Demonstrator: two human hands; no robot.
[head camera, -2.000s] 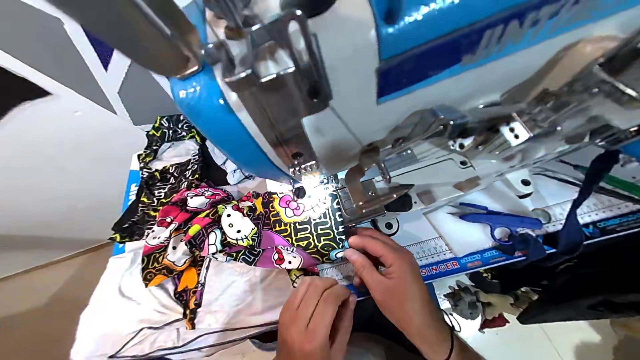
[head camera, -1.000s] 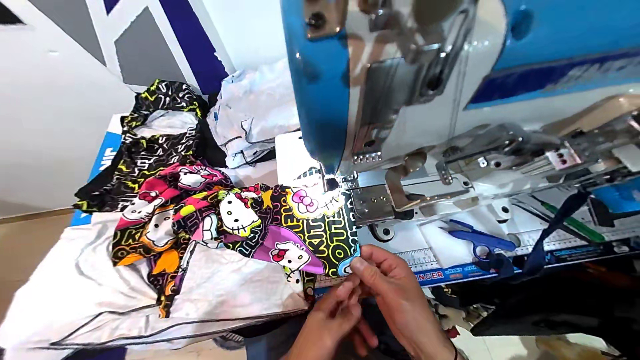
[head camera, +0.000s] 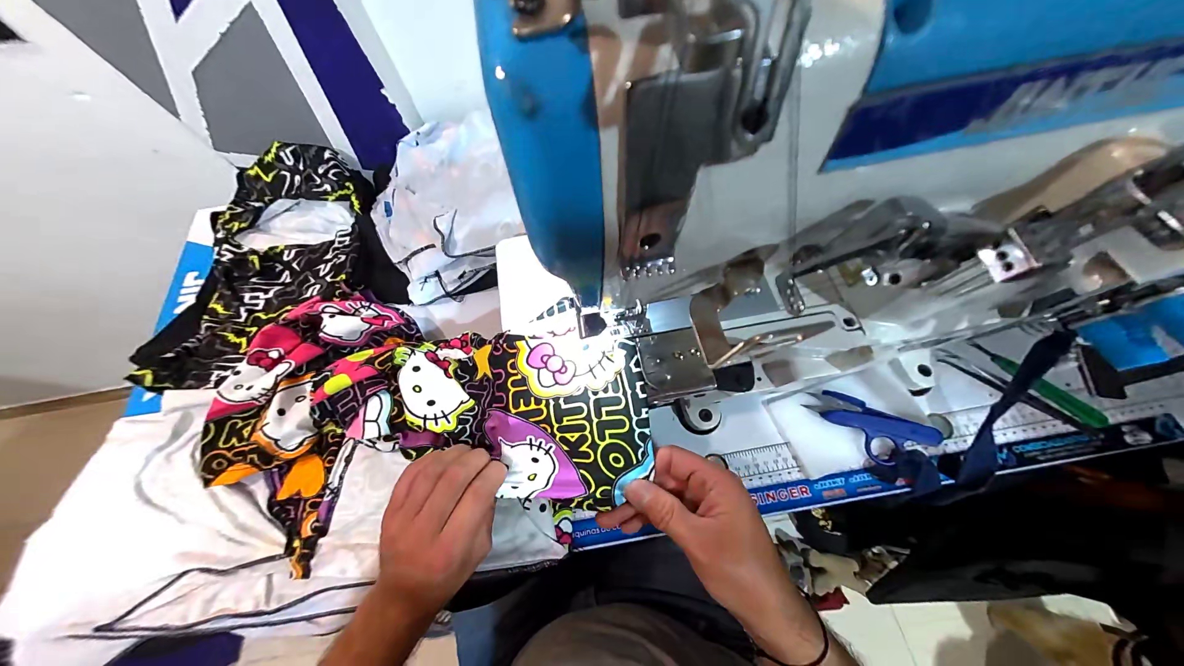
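Note:
A colourful printed fabric piece (head camera: 592, 444) with cartoon cats lies at the lit needle area of a blue and white industrial sewing machine (head camera: 546, 139). My right hand (head camera: 694, 518) pinches the fabric's near right corner between thumb and fingers. Resting on the same cloth's near edge, my left hand (head camera: 444, 509) has its fingers together and bent; whether it grips the cloth cannot be told. More of the printed cloth (head camera: 342, 398) lies bunched to the left. The presser foot (head camera: 597, 319) is partly lost in the glare, just above the fabric's far edge.
Black patterned garment (head camera: 287, 268) lies at the left, beside white cloth (head camera: 453, 194). White fabric (head camera: 102, 499) covers the near left. Right of my hands are blue thread snips (head camera: 879, 425), a green-handled tool (head camera: 1054, 393), a dark fabric strip (head camera: 1008, 398) and a ruler strip (head camera: 763, 462).
My left hand has moved left along the fabric, away from my right hand; they were close together one second ago. My right hand stays at the fabric's corner. The view has shifted.

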